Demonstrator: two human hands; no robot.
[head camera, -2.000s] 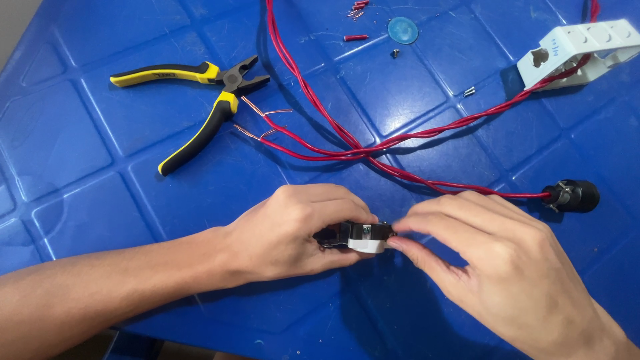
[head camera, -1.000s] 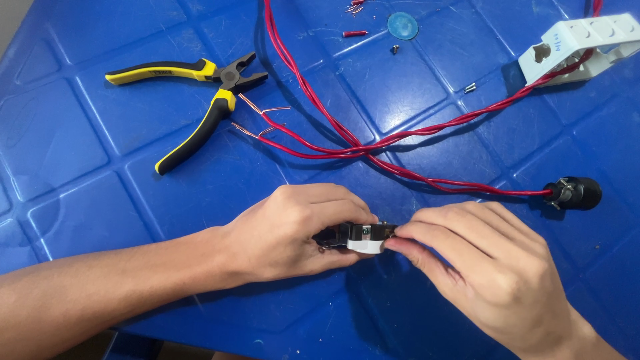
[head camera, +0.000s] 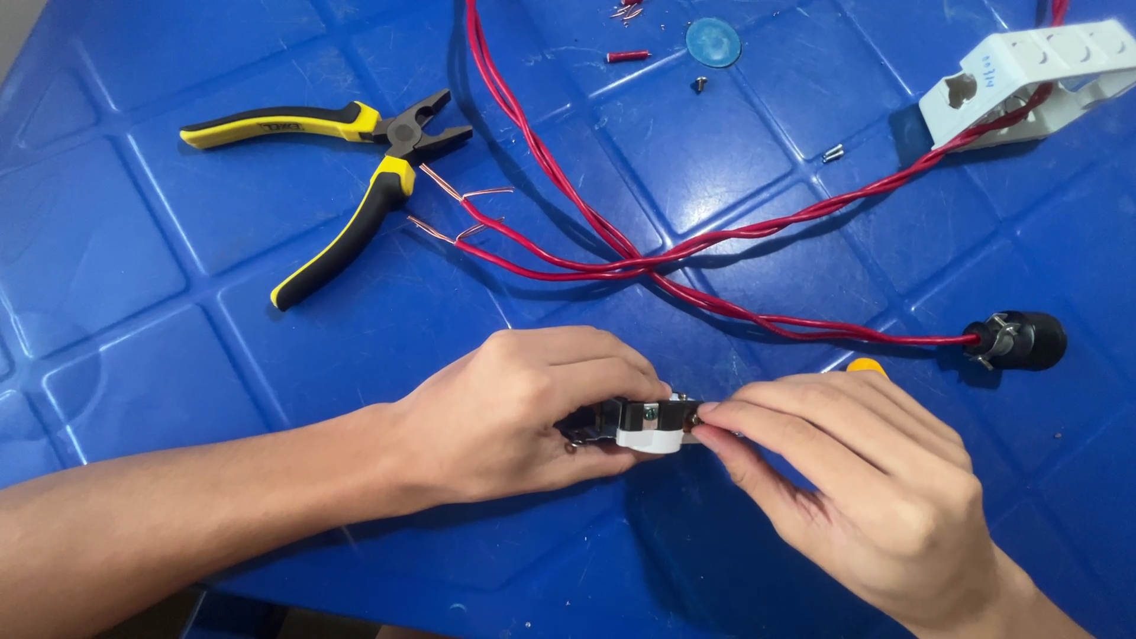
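Note:
Between finger and thumb of my left hand is a small black and white electrical device with a screw terminal on its side. My right hand has its thumb and forefinger pinched at the device's right end, by a small part that they mostly hide. Beyond the hands, twisted red wires cross; two stripped copper ends lie by the jaws of the combination pliers, whose yellow and black handles are spread. One red pair runs into a black plug or socket at the right.
A white plastic housing stands at the upper right with red wire through it. Small screws, another screw, a translucent disc, a red insulation piece and copper scraps lie on the blue table. Something orange shows behind my right hand.
The orange thing has come into sight behind my right hand. Both hands remain at the device, with only slight movement of the right fingers.

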